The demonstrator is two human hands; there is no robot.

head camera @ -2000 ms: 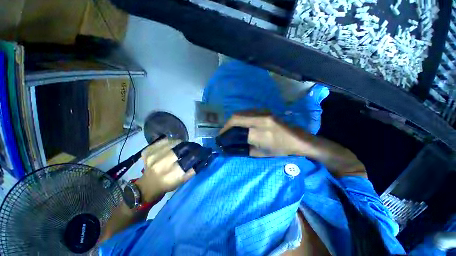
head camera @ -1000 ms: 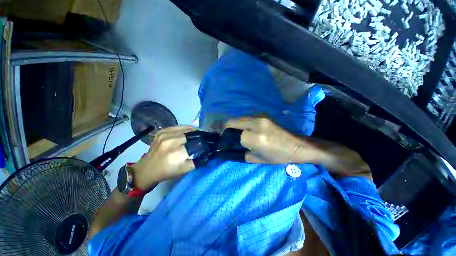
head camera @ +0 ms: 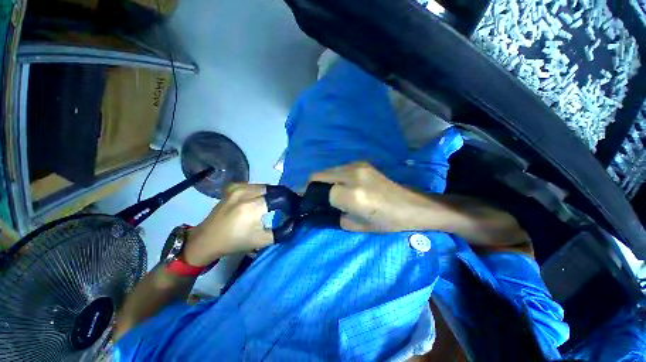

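My left hand (head camera: 237, 219), with a dark watch on a red band, and my right hand (head camera: 365, 198) meet in front of the blue checked smock (head camera: 319, 283). The fingers of both hands are curled. Black coverings or a black item (head camera: 301, 206) lie at the fingertips where the hands touch. I cannot tell whether anything is held between them. Small pale rods (head camera: 567, 78) lie heaped in a black parts tray at the upper right, away from both hands.
A thick black tote rim (head camera: 453, 78) crosses the upper right, with metal parts (head camera: 630, 166) beyond it. A floor fan (head camera: 74, 297) stands lower left, below shelving with a cardboard box (head camera: 132, 113). A round base (head camera: 214, 162) is on the floor.
The view has shifted, so the tote rim sits further right. The hands have drawn together and stay in front of the smock, with the black coverings touching.
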